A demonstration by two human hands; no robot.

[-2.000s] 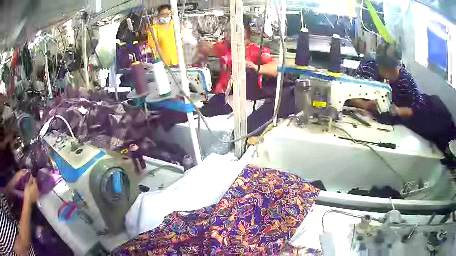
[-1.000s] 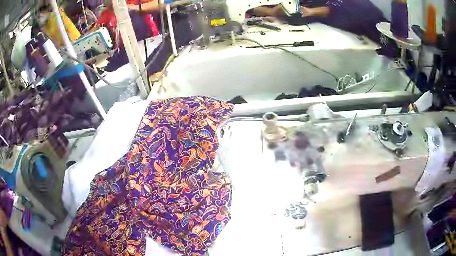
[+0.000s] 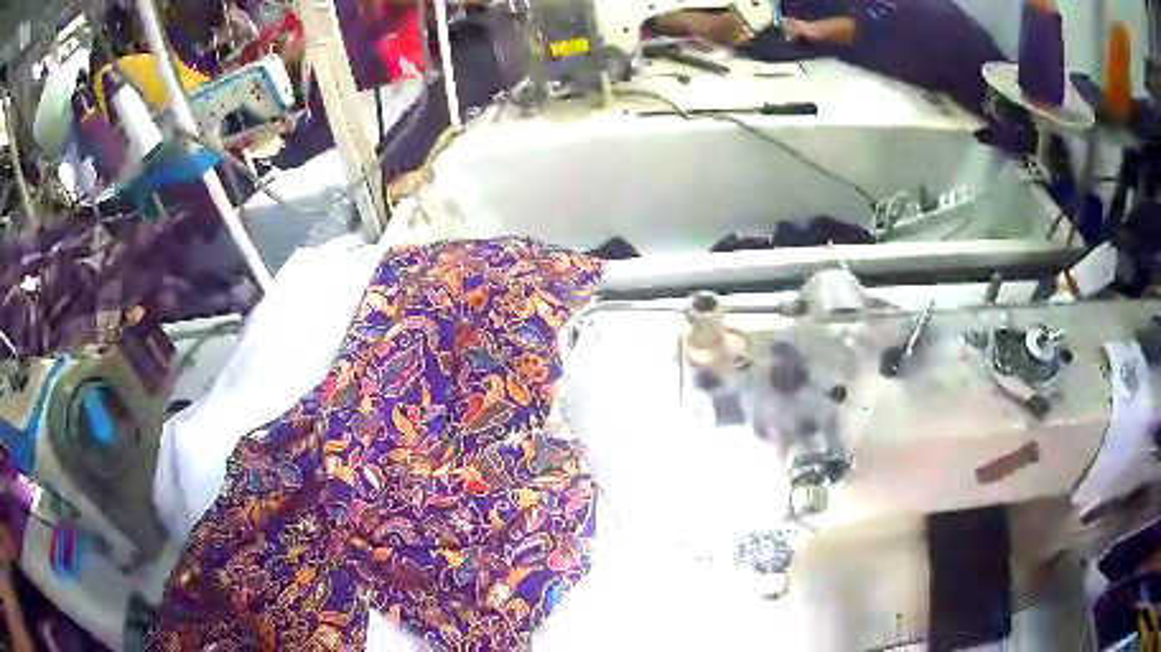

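Observation:
The purple cloth with orange paisley print lies spread on the table in the middle and lower left. A white sheet shows beneath it and to its left. The cream-white sewing machine head stands at the right, with metal thread guides, a tension dial and a dark pad on its front. Its left part is washed out by glare. Neither of my hands is in the picture.
A neighbouring machine stands at the left edge. A white table trough lies behind, with dark cloth and a cable. A person's arms work at its far side. Poles rise at the upper left. Thread cones stand at upper right.
The view has swung down and to the right, bringing the machine head into view and the people behind mostly out of it. The printed cloth lies much as before.

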